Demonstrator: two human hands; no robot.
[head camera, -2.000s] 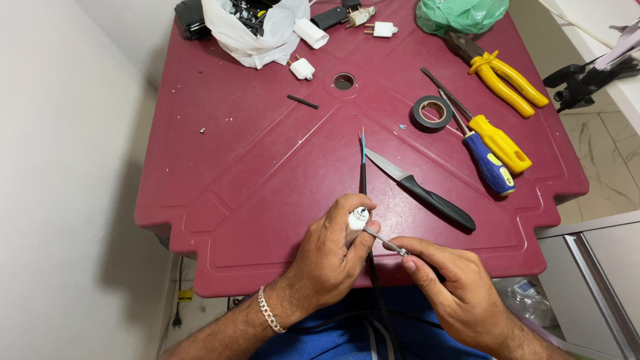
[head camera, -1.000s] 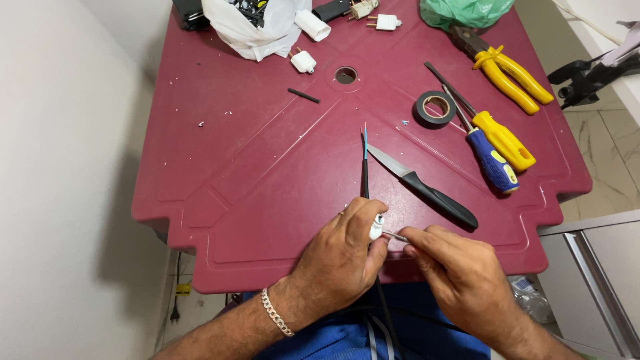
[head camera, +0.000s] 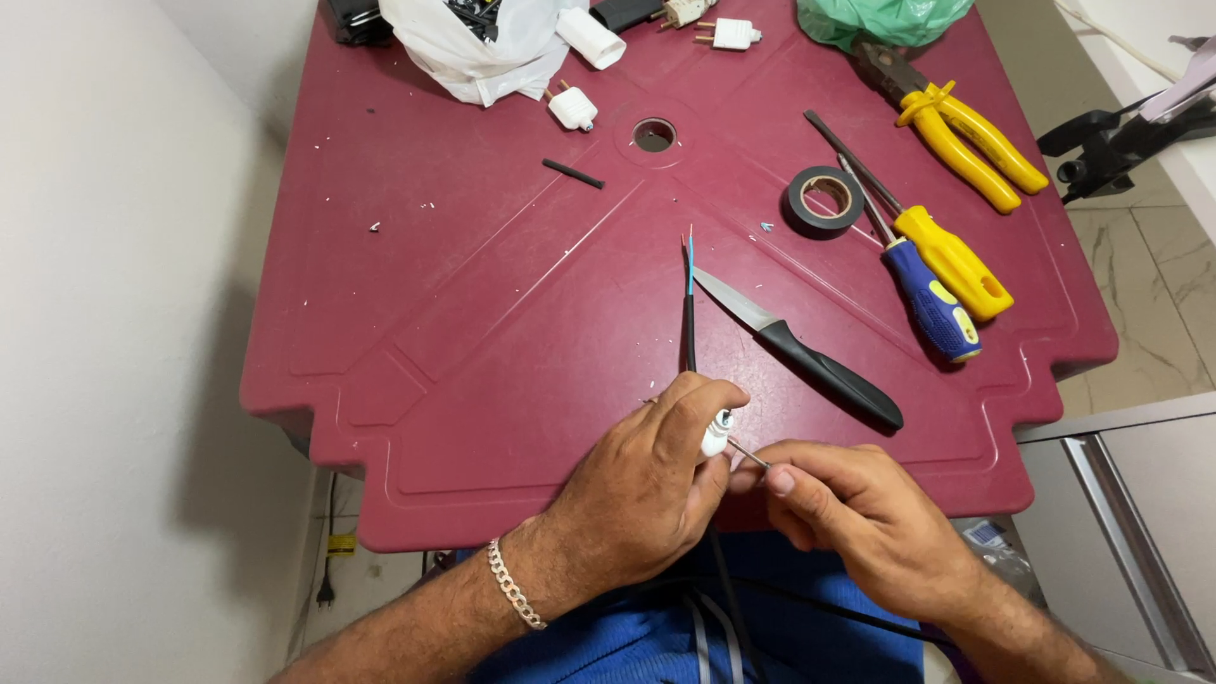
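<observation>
A white plastic plug (head camera: 716, 434) is gripped in my left hand (head camera: 646, 475), near the table's front edge. My right hand (head camera: 845, 513) pinches a thin metal shaft (head camera: 750, 454), whose far end meets the plug's side; its grip end is hidden by my fingers. A black cable (head camera: 690, 332) with a blue and a dark stripped wire at its end lies just beyond my left hand, and part of it passes under that hand. To its right rests a kitchen knife (head camera: 817, 366) with a black handle, blade tip close to the wires.
On the red plastic table (head camera: 456, 380) lie black electrical tape (head camera: 824, 202), blue (head camera: 931, 299) and yellow (head camera: 955, 263) screwdrivers, and yellow-handled pliers (head camera: 959, 133). Farther back are white plugs (head camera: 572, 107), a white bag (head camera: 484, 62), a green bag (head camera: 883, 21) and a white plastic cover (head camera: 591, 38).
My right hand has shifted its hold on the thin shaft, with its fingers now more spread than one second ago. The plug stays in my left hand.
</observation>
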